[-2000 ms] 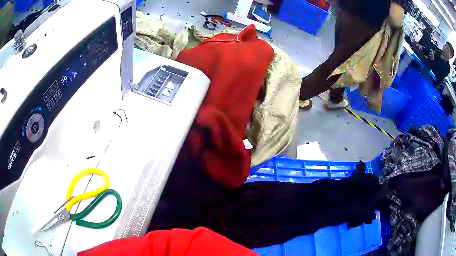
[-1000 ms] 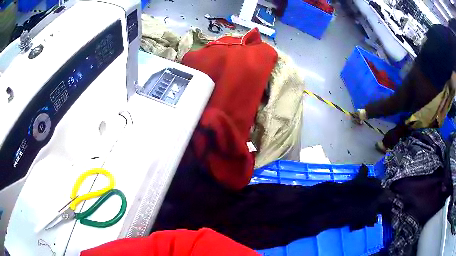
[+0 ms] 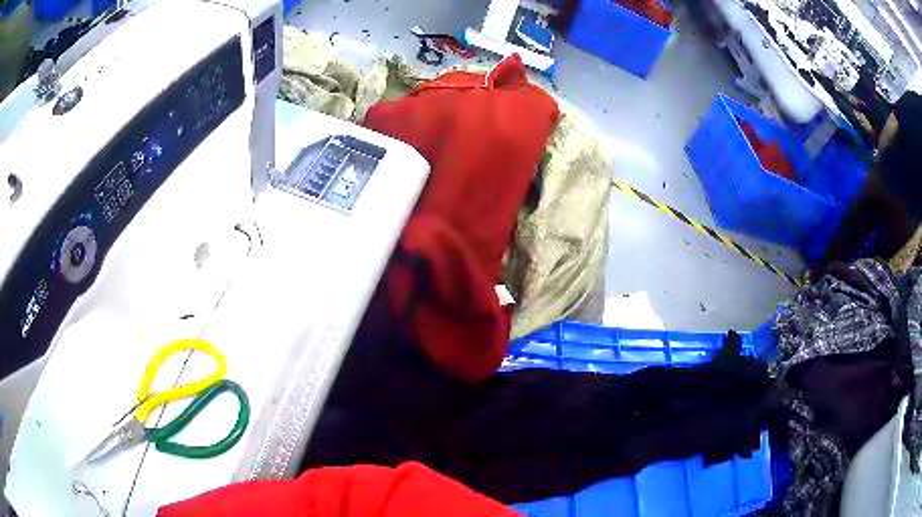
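Note:
Neither of my hands is in the picture. The white sewing machine (image 3: 152, 131) with its dark control panel (image 3: 111, 192) stands at the left. Scissors with one yellow and one green loop (image 3: 201, 422) lie on the white table (image 3: 303, 268), blades towards the lower left. A measuring tape (image 3: 288, 409) runs along the table edge. A bright red surface (image 3: 344, 492), perhaps my sleeve or clothing, shows at the bottom edge. A long black fabric pile (image 3: 566, 419) lies over a blue crate (image 3: 647, 492) right of the table.
A dark red garment (image 3: 470, 151) lies on beige cloth (image 3: 566, 227) beyond the table. Patterned grey-black cloth (image 3: 834, 323) is at the right. A blue bin (image 3: 738, 192) with red contents stands past a yellow-black floor line (image 3: 698, 227). A person in dark clothing (image 3: 885, 202) is cut off at the right edge.
The person with beige cloth has moved from the upper middle to the right edge, uncovering the blue bin and floor line. The scissors and fabric piles stay put; the view shifts slightly.

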